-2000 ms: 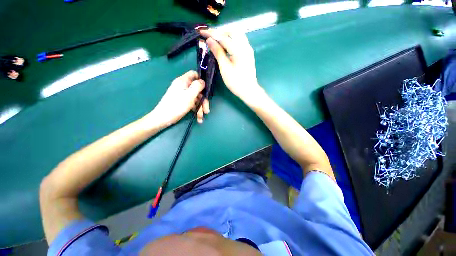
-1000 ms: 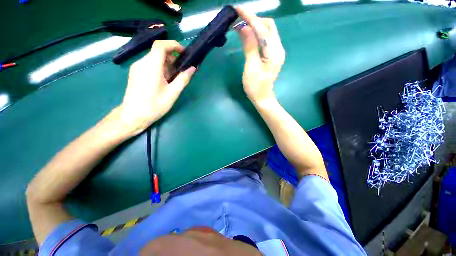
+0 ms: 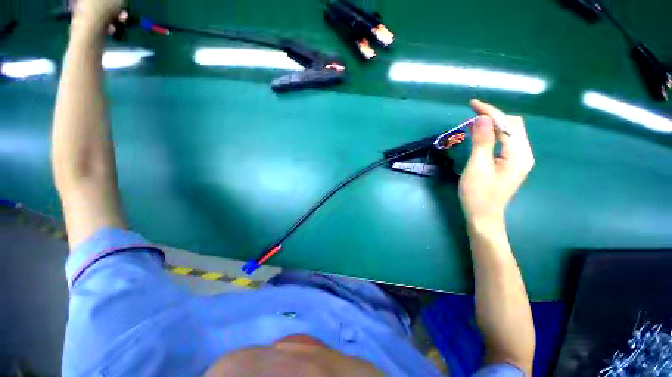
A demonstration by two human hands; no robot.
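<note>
A black clamp (image 3: 413, 152) with a copper tip lies on the green bench. Its black cable (image 3: 317, 205) curves to a blue plug (image 3: 251, 266) beside a short red section. My right hand (image 3: 497, 158) pinches a thin silver bent wire (image 3: 458, 129) between thumb and finger, just beside the copper tip. Whether the wire touches the clamp cannot be told. My left hand (image 3: 96, 10) is stretched to the top left, blurred and cut off by the top edge. A dark piece with a copper spot (image 3: 116, 23) shows beside it; whether it is held cannot be told.
Another clamp (image 3: 313, 72) with a lead and blue plug (image 3: 149, 25) lies on the darker green surface. Further clamps with copper tips lie at the top middle (image 3: 359, 28) and top right (image 3: 650, 70). A black tray (image 3: 615, 283) with a silver wire pile (image 3: 641, 353) is at lower right.
My left hand has let go of the clamp and reached far up and left. The clamp now lies on the bench. My right hand has shifted right and down. The view has moved.
</note>
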